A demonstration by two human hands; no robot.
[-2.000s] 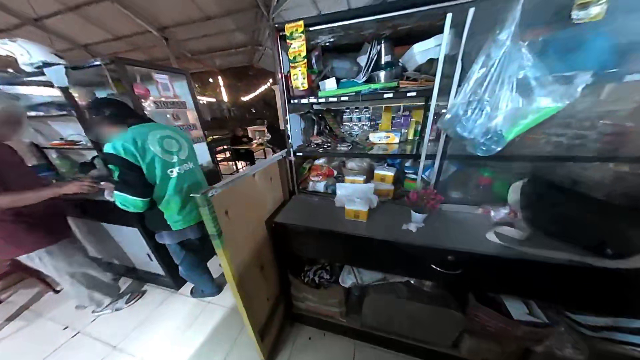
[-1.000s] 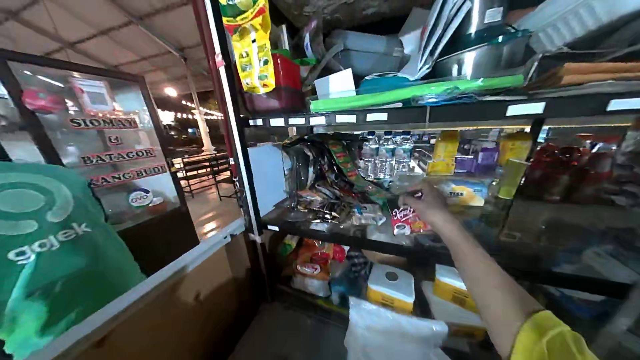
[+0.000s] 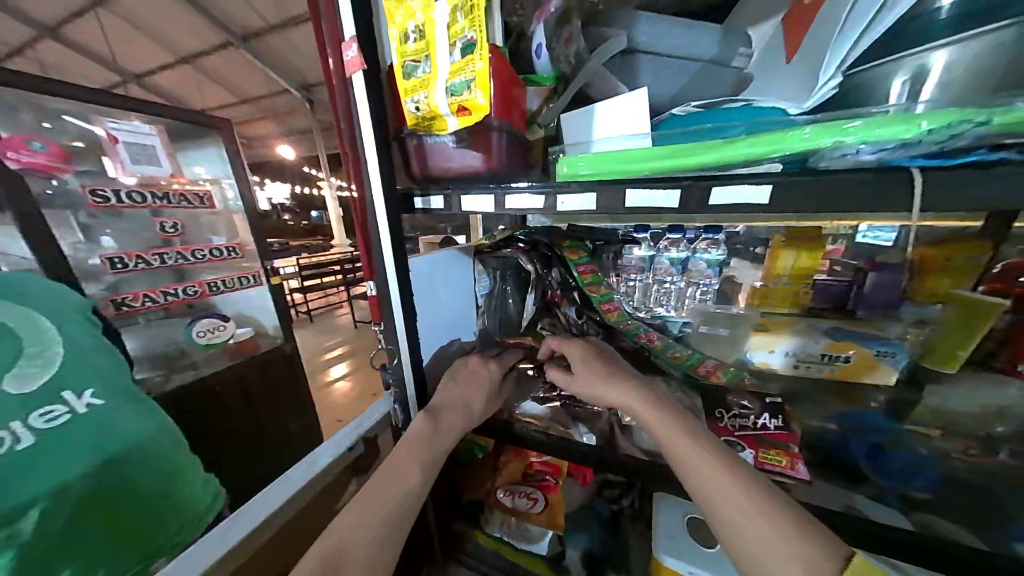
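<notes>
Both of my hands reach into the middle shelf of a glass-fronted cabinet. My left hand (image 3: 478,382) and my right hand (image 3: 588,366) are close together on a heap of dark, shiny sachets (image 3: 552,402), with fingers bent. Whether either one grips a sachet cannot be made out. A strip of green and red sachets (image 3: 624,316) hangs just behind and right of my right hand. A black and red Kapal Api coffee pack (image 3: 760,432) lies to the right of my right forearm. Bottled water (image 3: 674,268) stands behind the strip.
The shelf edge above (image 3: 696,195) bears white labels. A tissue pack (image 3: 828,350) sits at the right. Below are an orange and white packet (image 3: 524,496) and a yellow and white box (image 3: 690,534). At the left are a wooden panel's edge (image 3: 296,484) and a person in green (image 3: 88,448).
The view has moved much closer to the cabinet. My right hand was near the coffee pack one second ago and is now further left, at the dark sachets. My left hand has come into view beside it.
</notes>
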